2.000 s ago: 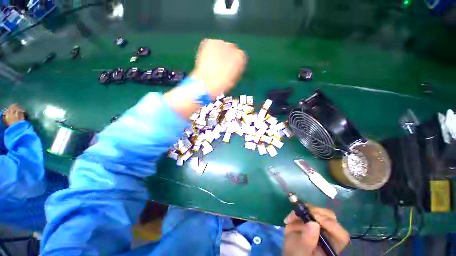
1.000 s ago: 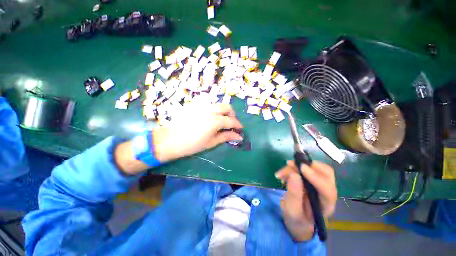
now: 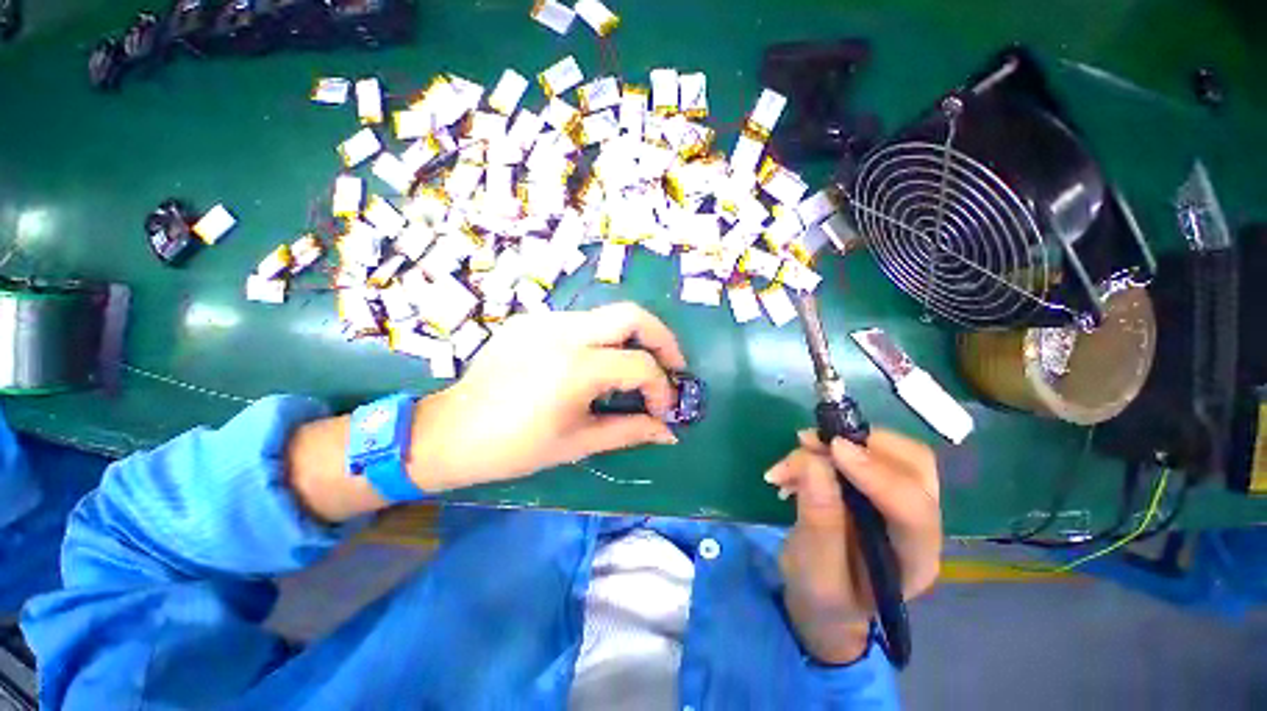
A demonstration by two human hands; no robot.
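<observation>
My left hand (image 3: 549, 389), with a blue wristband, holds a small dark device unit (image 3: 686, 400) between thumb and fingers, low over the green mat. My right hand (image 3: 862, 535) grips the black handle of a soldering iron (image 3: 871, 549). Its metal shaft points away from me and its tip is near the right edge of the battery pile. The big loose pile of small silver-white battery cells (image 3: 521, 208) with yellow-orange bands lies just beyond my left hand. The fingers partly hide the unit.
A solder spool (image 3: 53, 338) stands at the left edge. A unit with one cell (image 3: 172, 232) lies left of the pile. Dark units (image 3: 264, 31) sit at the far left. A fan (image 3: 952, 229), a flat blade (image 3: 914, 386) and a round brown tub (image 3: 1070, 364) are on the right.
The left hand came back from the far side of the mat and now holds a unit near the front edge. The right hand has turned the iron more upright in the picture. The view has shifted.
</observation>
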